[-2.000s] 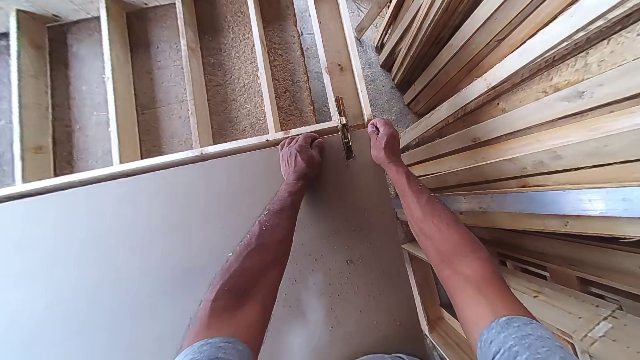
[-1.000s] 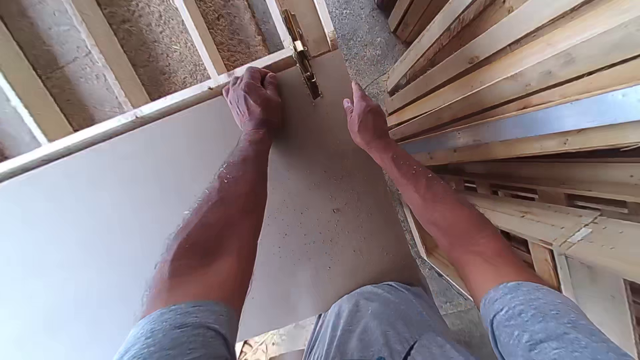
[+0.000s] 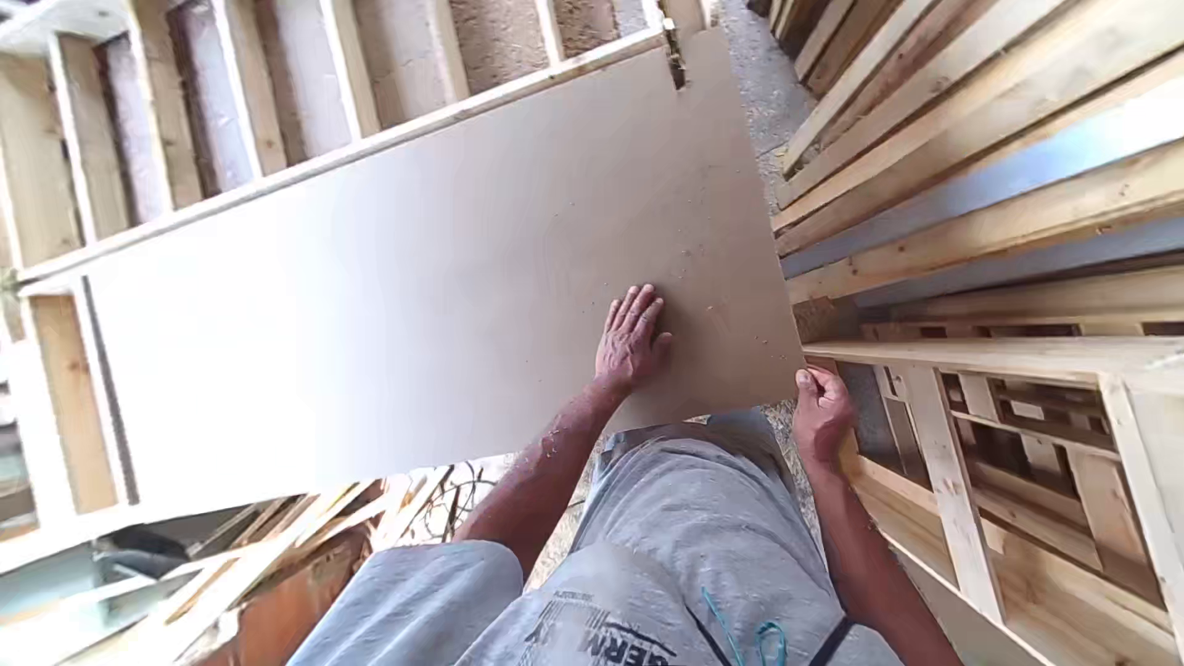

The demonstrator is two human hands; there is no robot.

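Observation:
A large smooth panel (image 3: 444, 268) lies over a timber frame (image 3: 351, 139), whose slats show beyond the panel's far edge. My left hand (image 3: 632, 340) rests flat, palm down, on the panel near its close right part. At the panel's near right corner, my right hand (image 3: 822, 407) has its fingers curled at the edge; whether they pinch it cannot be told. A brass-coloured metal tool or clamp (image 3: 673, 55) sits at the far right edge of the panel, touched by neither hand. Small crumbs are scattered on the panel.
Long timber boards (image 3: 962, 120) stand or lean at the right, with a metal strip among them. Below them is an open wooden frame (image 3: 971, 499). Scrap wood strips (image 3: 268, 546) and an orange-brown box (image 3: 301, 601) lie at the lower left, close to my legs.
Both hands have come back from the far edge beside the brass-coloured piece to the near part of the panel. The left hand now lies flat. The view has shifted and shows more of the panel.

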